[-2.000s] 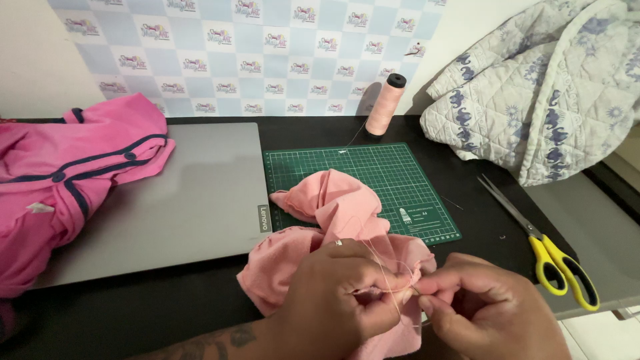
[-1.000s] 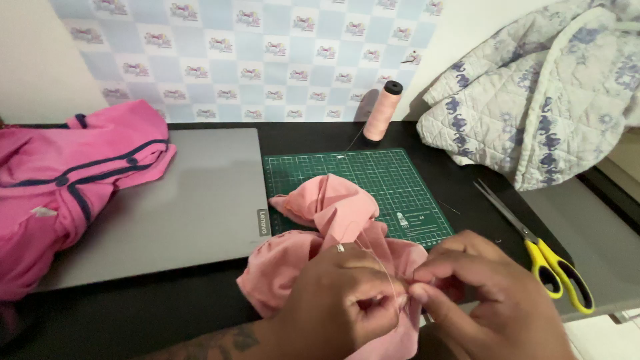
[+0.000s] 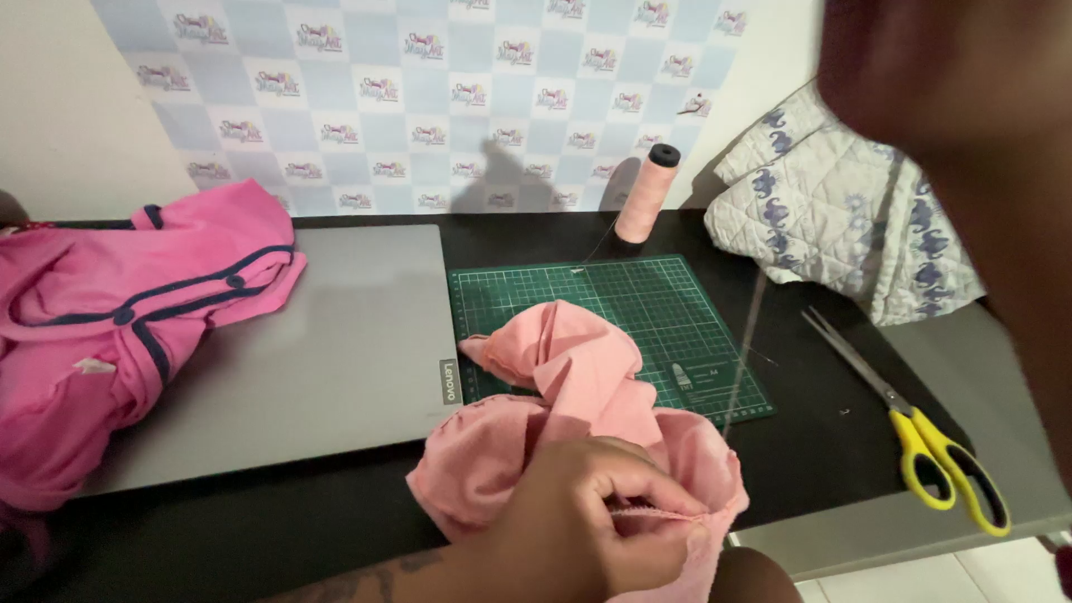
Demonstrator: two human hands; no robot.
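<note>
My left hand [image 3: 603,519] pinches the seam edge of a pink cloth [image 3: 595,368] between thumb and fingers, low in the middle of the view. The cloth lies bunched, partly over a green cutting mat [image 3: 620,310]. A thin thread [image 3: 741,360] rises from the cloth's right edge toward the upper right. There my right hand [image 3: 904,75] is raised close to the camera, blurred and cut off by the frame, so its fingers and whatever they hold cannot be made out. No needle can be seen.
A spool of pink thread [image 3: 646,197] stands behind the mat. Yellow-handled scissors [image 3: 909,419] lie at the right, below a quilted cloth [image 3: 846,209]. At the left, a pink garment with dark trim [image 3: 193,276] lies partly over a closed grey laptop [image 3: 335,352].
My right hand has moved from beside my left hand at the cloth up to the upper right, with thread now stretched upward. My left hand still grips the cloth.
</note>
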